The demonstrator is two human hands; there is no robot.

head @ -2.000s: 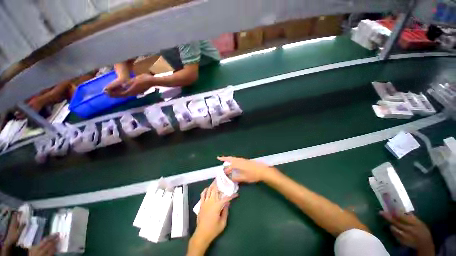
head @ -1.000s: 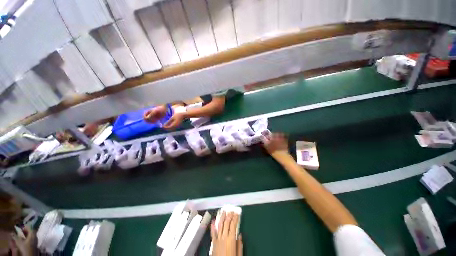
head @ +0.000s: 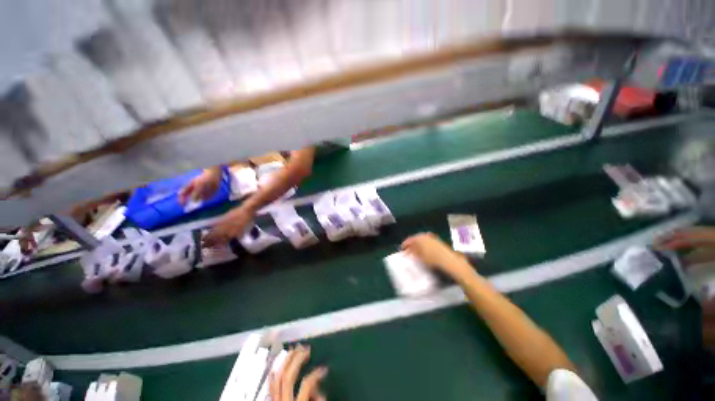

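Note:
My right hand [head: 430, 251] is over the dark green belt with its fingers on the upper edge of a blurred white carton [head: 409, 277], close to the near white rail. My left hand [head: 296, 379] is cut off by the bottom edge, its fingers spread at the right side of a stack of white cartons [head: 249, 371]; whether it grips one cannot be told. Another white carton with a purple picture [head: 468, 235] lies on the belt right of my right hand. A row of wrapped white pieces [head: 295, 227] with purple marks lies along the far side of the belt.
Another person's arms [head: 270, 192] reach over the row from beside a blue bin [head: 161, 200]. A loaded shelf beam [head: 313, 98] crosses above. An open carton [head: 626, 341] and white paper [head: 636, 266] lie at right, near another person's hand [head: 688, 239]. More cartons [head: 114, 387] stand lower left.
My right hand has come back from the row's right end and now has a white carton. My left hand has shifted left and down to the stack. The person opposite has reached into the row.

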